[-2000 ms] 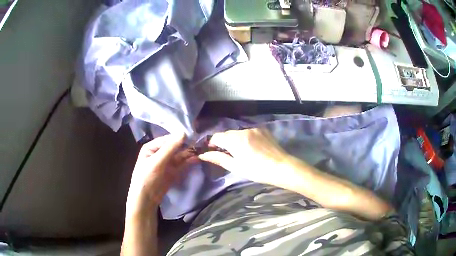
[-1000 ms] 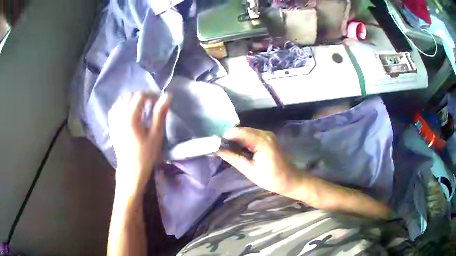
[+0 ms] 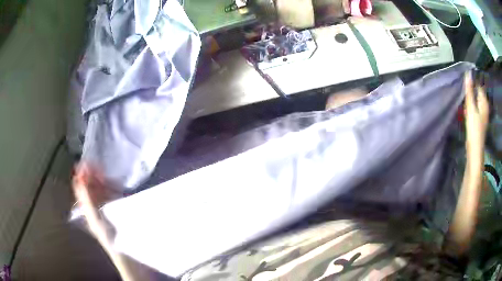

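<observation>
A light purple-grey fabric panel (image 3: 236, 192) is stretched wide across my lap, its left part white in glare. My left hand (image 3: 91, 184) is at the panel's left end, blurred, with cloth at its fingers. My right hand (image 3: 474, 101) holds the panel's upper right corner, arm raised at the far right. A pile of the same cloth (image 3: 137, 93) hangs at the left end of the machine table, above my left hand. Whether my right hand also holds a small tool cannot be seen.
The white machine table (image 3: 231, 82) crosses behind the panel. On it are tangled thread trimmings (image 3: 280, 46), a green band (image 3: 364, 46) and a small metallic rectangle (image 3: 413, 38). A pink-red ring-like thing (image 3: 360, 6) is at the top. A grey wall (image 3: 33, 99) is at left.
My hands have moved far apart, the left down and left, the right far right and up. The panel is now spread between them. The view has shifted, with the table higher and further left.
</observation>
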